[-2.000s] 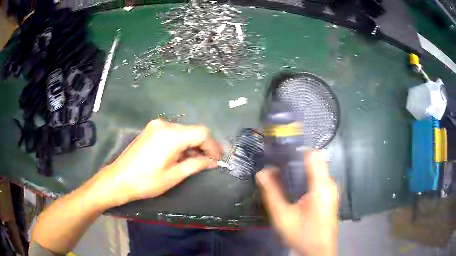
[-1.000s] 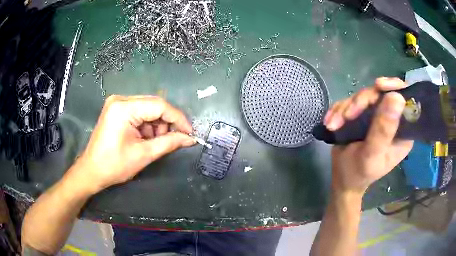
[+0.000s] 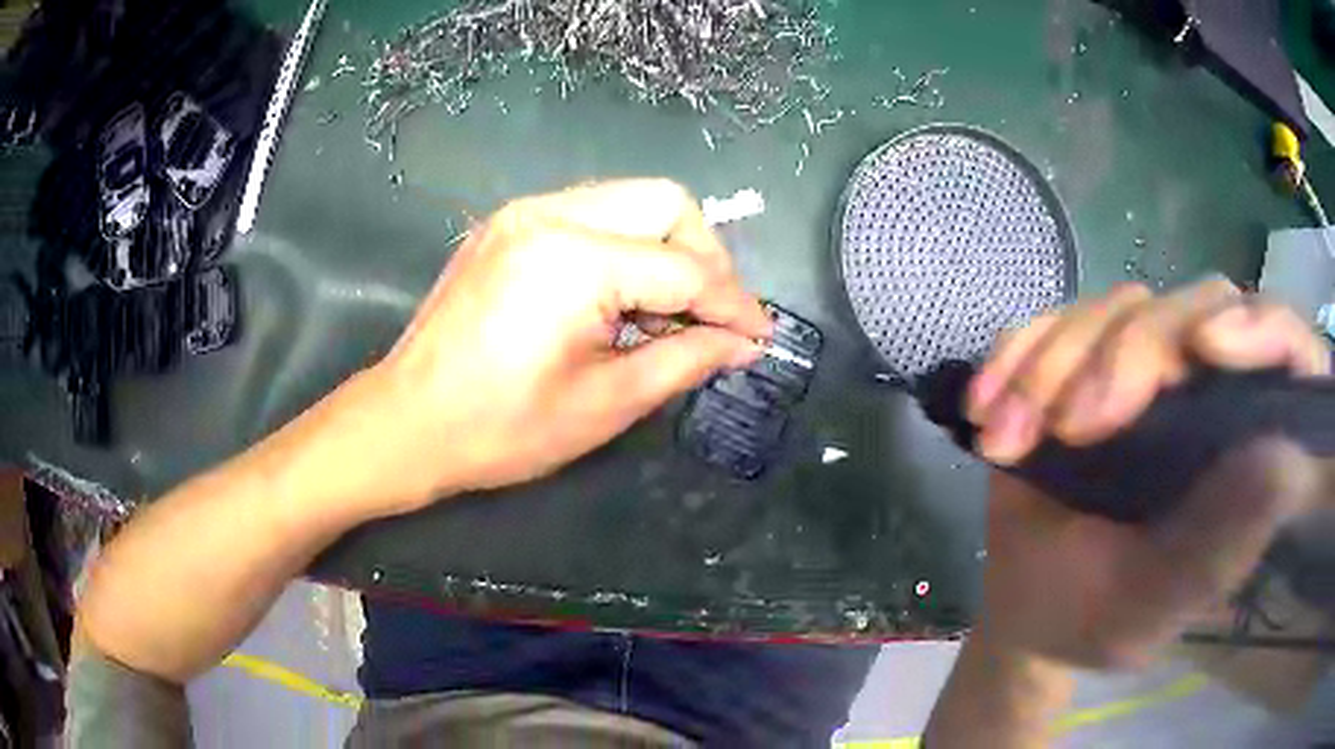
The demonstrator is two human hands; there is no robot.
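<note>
A small black plastic housing (image 3: 744,410) with ribbed silvery detail lies on the green mat. My left hand (image 3: 586,322) pinches a thin silver metal piece (image 3: 783,353) between thumb and fingertips, over the housing's upper part. The fingers hide part of the housing. My right hand (image 3: 1127,424), partly blurred, is closed around the black electric screwdriver (image 3: 1157,446). Its tip points left, beside the lower edge of the round perforated screw tray (image 3: 955,249). Whether a screw is on the tip cannot be told.
A heap of thin metal pieces (image 3: 630,44) lies at the top centre. Black housings (image 3: 147,220) are piled at left beside a long pale strip (image 3: 278,117). A white scrap (image 3: 734,206) lies by my left hand. A yellow piece (image 3: 1285,144) is at far right.
Since one second ago the view has shifted, and the mat's contents sit further right. My left hand's fingertips are now over the housing's upper part. The screwdriver remains in my right hand, its tip near the tray.
</note>
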